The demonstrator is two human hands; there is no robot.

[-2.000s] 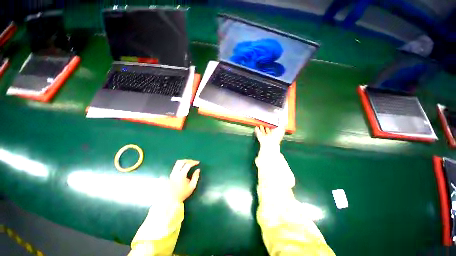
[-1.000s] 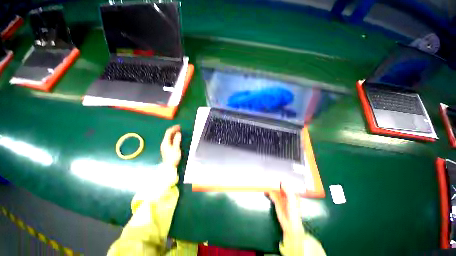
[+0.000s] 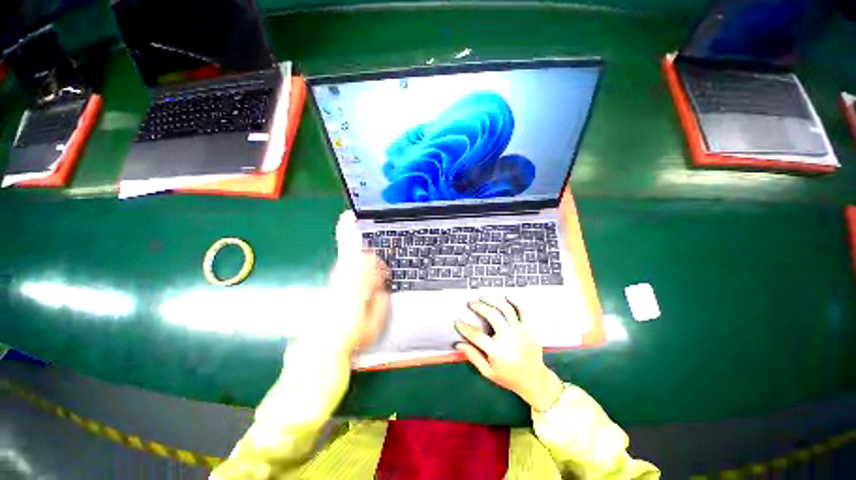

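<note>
An open silver-grey laptop (image 3: 427, 314) lies right in front of me, its screen (image 3: 460, 141) lit with a blue swirl desktop. A white sheet and an orange-red tray (image 3: 588, 281) show under it. My left hand (image 3: 371, 300), blurred, is over the left side of the deck at the keyboard's (image 3: 469, 255) left edge. My right hand (image 3: 502, 347) rests on the palm rest near the touchpad, fingers spread, holding nothing. A small white block (image 3: 643, 302) lies right of the laptop.
A yellow tape roll (image 3: 228, 262) lies to the left on the green bench (image 3: 169, 225). Open laptops on orange-red trays stand back left (image 3: 202, 127), far left (image 3: 47, 136) and back right (image 3: 756, 108). Yellow-black tape (image 3: 122, 437) marks the floor.
The lit laptop has come from the back toward me and now lies square in front. My left hand has moved from the bench onto its left side, my right from the tray's front edge onto the deck.
</note>
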